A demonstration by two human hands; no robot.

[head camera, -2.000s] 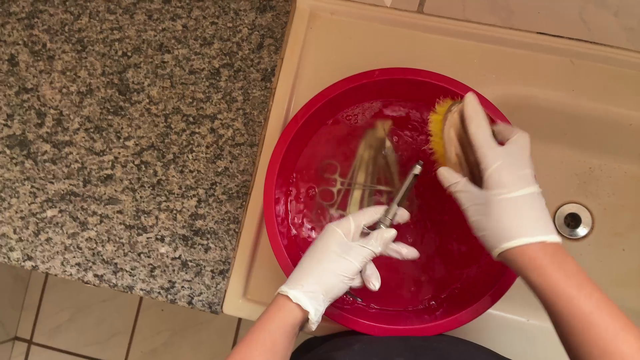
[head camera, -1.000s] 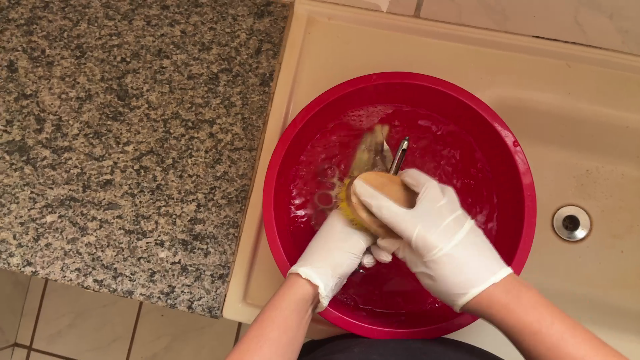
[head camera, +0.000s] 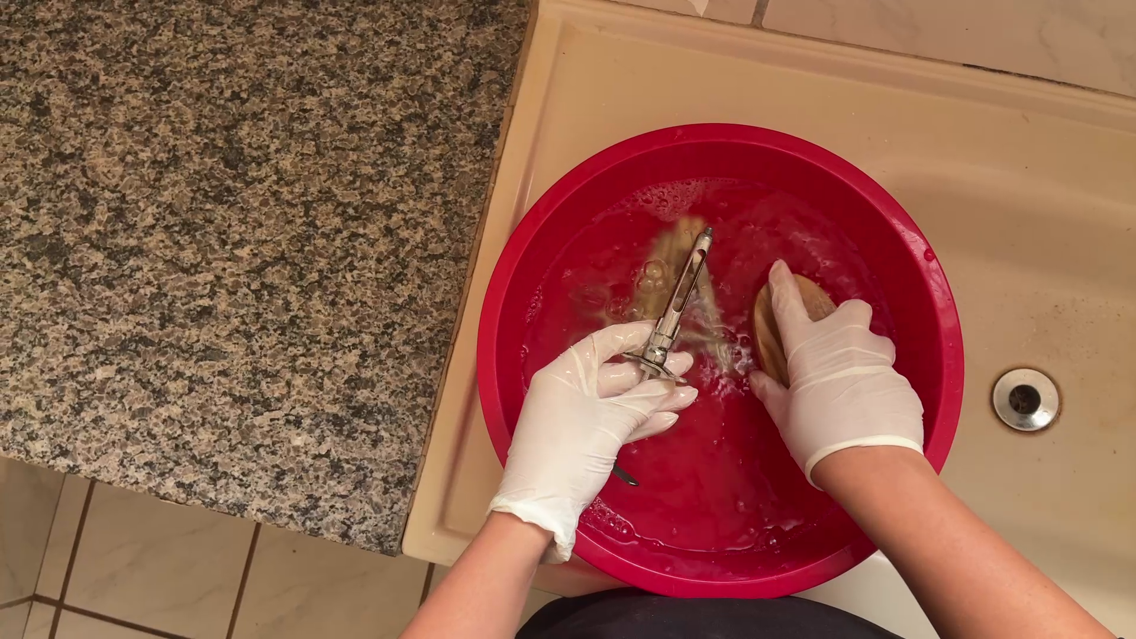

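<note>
My left hand [head camera: 595,408], in a white glove, holds a metal dental cartridge syringe [head camera: 679,306] by its finger-grip end, with the barrel pointing up and slightly right. To its right my gloved right hand [head camera: 834,377] grips an oval wooden-backed scrub brush [head camera: 785,324] at the water's surface; its bristles are hidden. Both hands are over a red plastic basin [head camera: 942,373] of water. Blurred under the water beyond the syringe lie metal instruments [head camera: 710,328] and a yellowish bundle [head camera: 661,266]. A thin metal tip [head camera: 625,476] shows below my left hand.
The basin stands in a beige sink [head camera: 1021,204], with a metal drain [head camera: 1025,399] to its right. A speckled granite countertop [head camera: 240,248] borders the sink on the left. Floor tiles [head camera: 151,559] show at the lower left, and dark clothing [head camera: 701,619] is at the basin's near edge.
One second ago the brush was against my left hand and the syringe. My right hand has since moved right and down into the water with the brush, leaving more of the syringe visible.
</note>
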